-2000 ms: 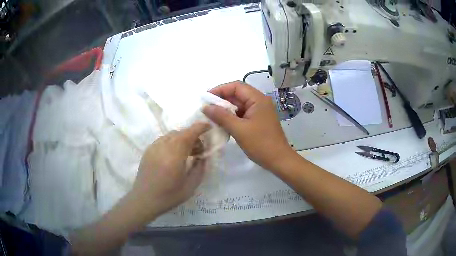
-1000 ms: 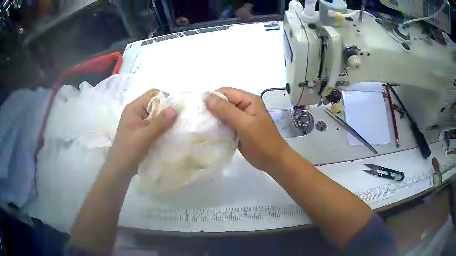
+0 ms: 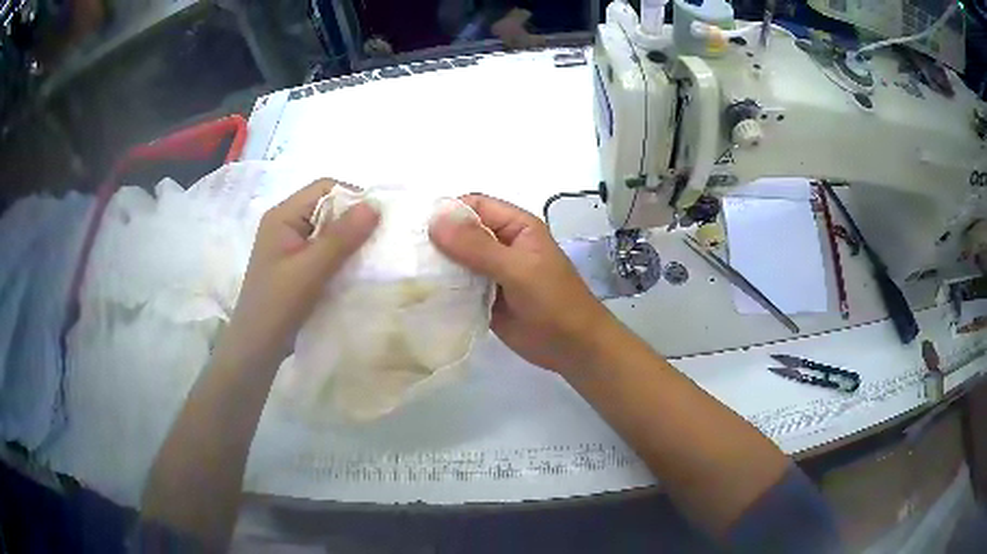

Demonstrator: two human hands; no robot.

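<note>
A thin off-white fabric piece point(image 3: 395, 325) with a wavy edge hangs between my two hands above the white table. My left hand point(image 3: 308, 249) pinches its upper left corner, thumb on top. My right hand point(image 3: 520, 271) pinches its upper right part, thumb on top. The fabric between the thumbs is spread and its lower part droops towards the table's front. The fingers behind the fabric are partly hidden.
A white sewing machine point(image 3: 693, 119) stands right. Beside it lie tweezers point(image 3: 741, 284), thread snips point(image 3: 815, 372), a white notepad point(image 3: 774, 254), a red pencil point(image 3: 833, 260) and a screwdriver point(image 3: 893, 298). White fabric point(image 3: 152, 281) is piled left by a red bar point(image 3: 179, 141). A person's hand point(image 3: 514, 27) shows behind.
Both hands were close together over bunched fabric two seconds ago; they moved apart and now hold it spread. Over the last second the fabric's lower part has opened out a little. The view shifted slightly.
</note>
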